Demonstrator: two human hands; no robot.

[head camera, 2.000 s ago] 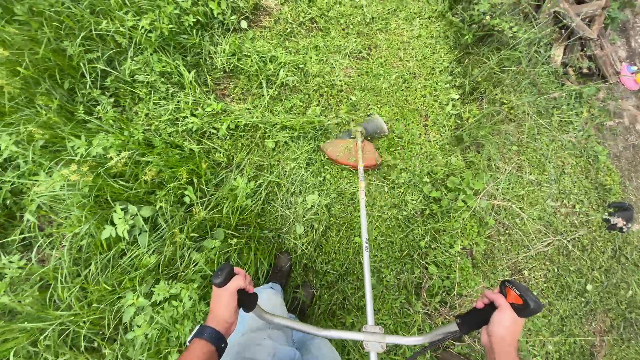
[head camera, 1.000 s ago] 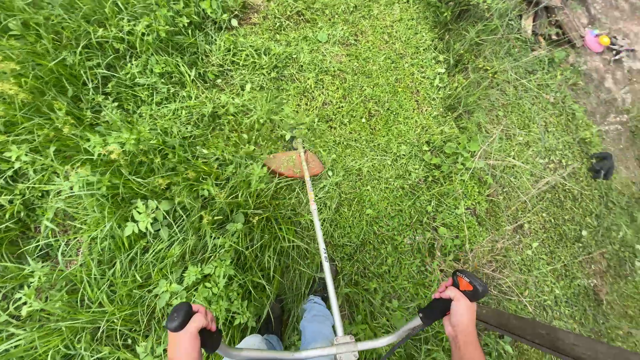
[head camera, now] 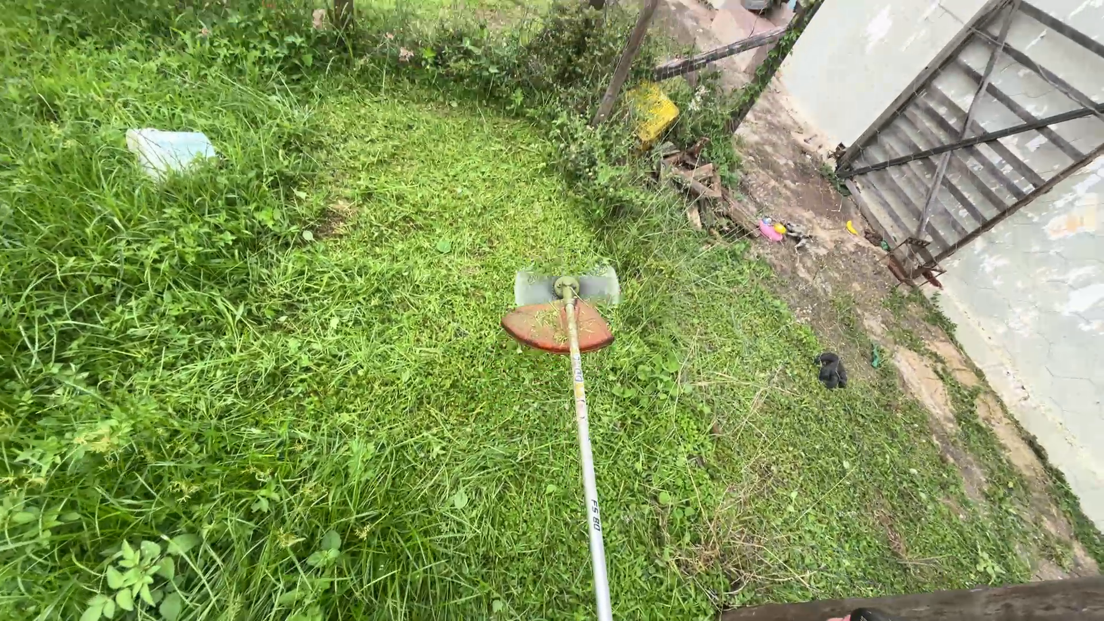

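The long silver shaft of a brush cutter [head camera: 589, 466] runs up from the bottom edge to its orange guard [head camera: 552, 328], which is strewn with grass clippings. Just beyond the guard, the blade [head camera: 595, 286] shows as a grey blur around the cutter head, over short grass [head camera: 466, 216]. Only a sliver of my right hand [head camera: 838, 618] shows at the bottom edge, against the black handle grip [head camera: 873, 614]; its fingers are mostly hidden. My left hand is out of view. Taller grass [head camera: 112, 345] stands at the left.
A pale container [head camera: 171, 151] lies in tall grass. Beyond the cutter head are a leaning wooden post [head camera: 625, 60], a yellow container [head camera: 653, 112] and wood scraps [head camera: 703, 181]. A black object [head camera: 831, 370], a slatted gate [head camera: 970, 134] and a wall [head camera: 1035, 302] are at right; a beam [head camera: 949, 602] crosses bottom right.
The view has tilted up, taking my left hand and most of my right out of frame. The cutter head has swung rightward since one second ago.
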